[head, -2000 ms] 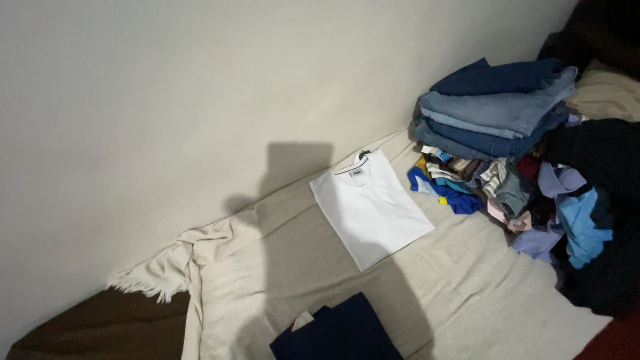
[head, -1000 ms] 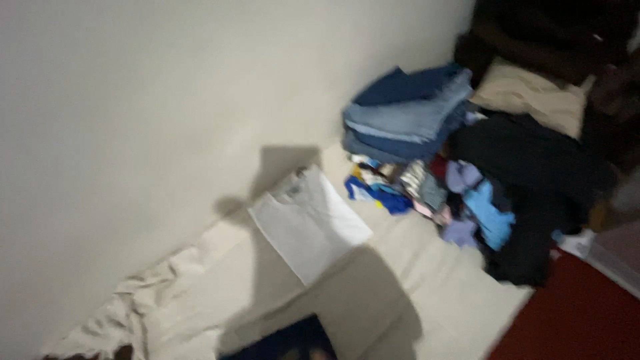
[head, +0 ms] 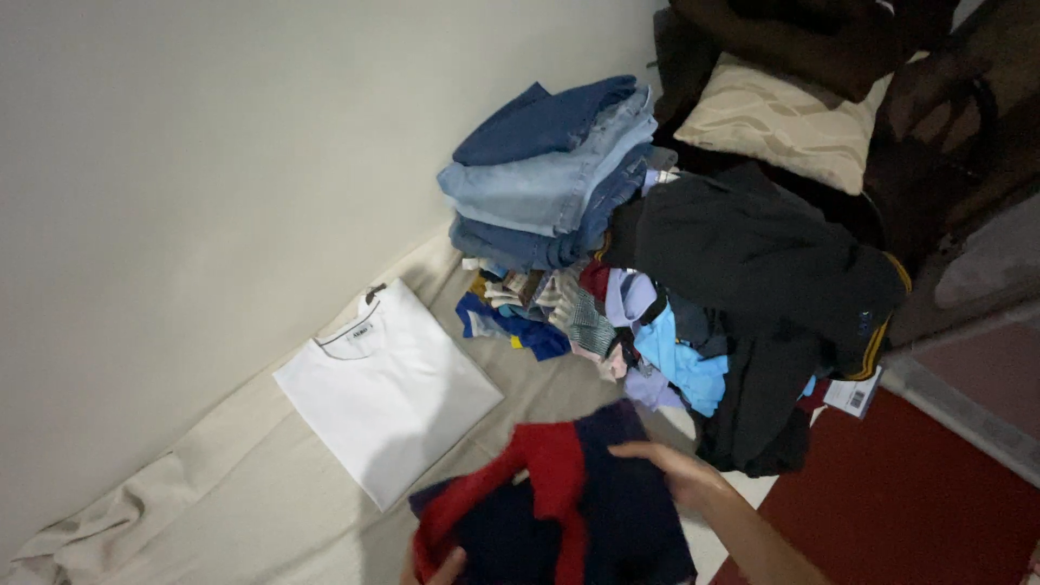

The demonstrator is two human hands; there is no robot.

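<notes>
A navy and red garment [head: 626, 504], somewhat blurred, is held between my two hands at the bottom of the view. My left hand [head: 439, 569] grips its lower left part by the red band, with only the fingers showing. My right hand [head: 678, 471] holds its upper right edge, thumb or finger lying over the navy cloth. Just up and left of it, a folded white T-shirt [head: 398, 390] lies flat on the beige cloth cover, its neckline towards the wall.
Folded jeans [head: 536, 179] are stacked against the wall [head: 203, 162]. Beside them lie a heap of small mixed clothes [head: 585, 317] and black garments with yellow trim [head: 756, 260]. A patterned cushion [head: 788, 114] sits behind. Red flooring [head: 894, 496] shows at lower right.
Both my hands now hold a navy and red garment at the bottom; two seconds ago a folded navy garment lay there with no hand in view. The view has shifted right.
</notes>
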